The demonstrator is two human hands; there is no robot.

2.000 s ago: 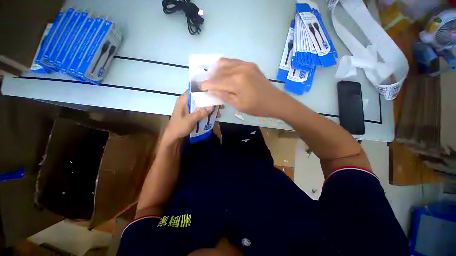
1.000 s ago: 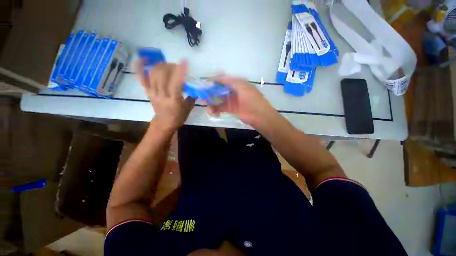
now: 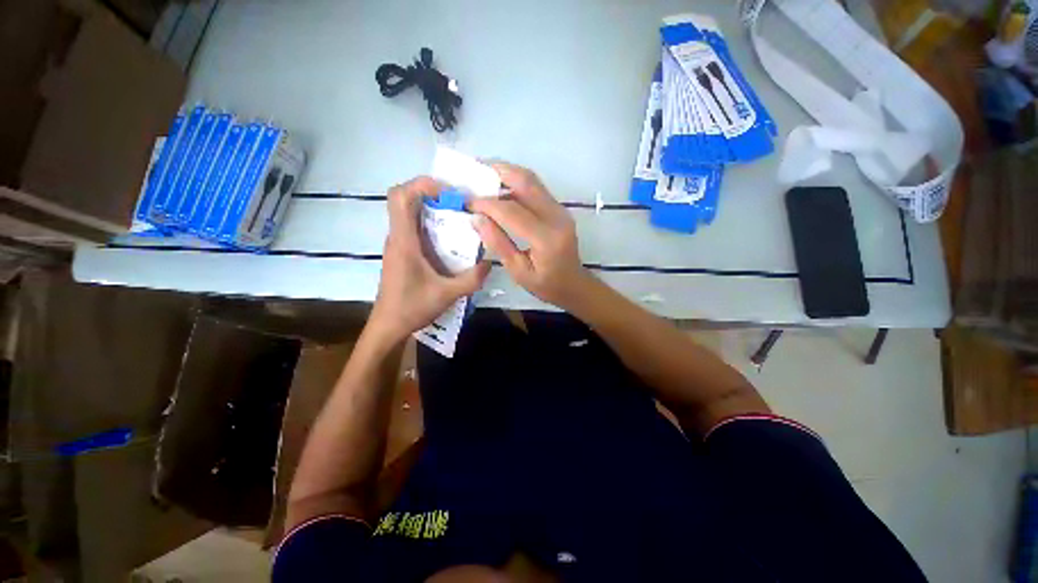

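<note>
My left hand (image 3: 415,264) grips a slim white and blue retail box (image 3: 452,241) from its left side, at the table's front edge. My right hand (image 3: 529,233) has its thumb and fingers at the box's upper end, on a small blue flap below the white header flap (image 3: 464,171). The box stands lengthwise towards me, its lower end over my lap. My fingers hide part of the box. A coiled black cable (image 3: 423,89) lies on the table beyond the hands.
Packed boxes (image 3: 216,180) overlap in a row on the left. Fanned flat blanks (image 3: 708,108), a long white band (image 3: 882,120) and a smartphone (image 3: 826,252) lie right. A brown carton (image 3: 298,427) stands below the left table edge.
The box has turned from crosswise and blurred to lengthwise, white side showing. My left hand has moved right and nearer my right hand, which has moved to the upper end. The view has shifted slightly.
</note>
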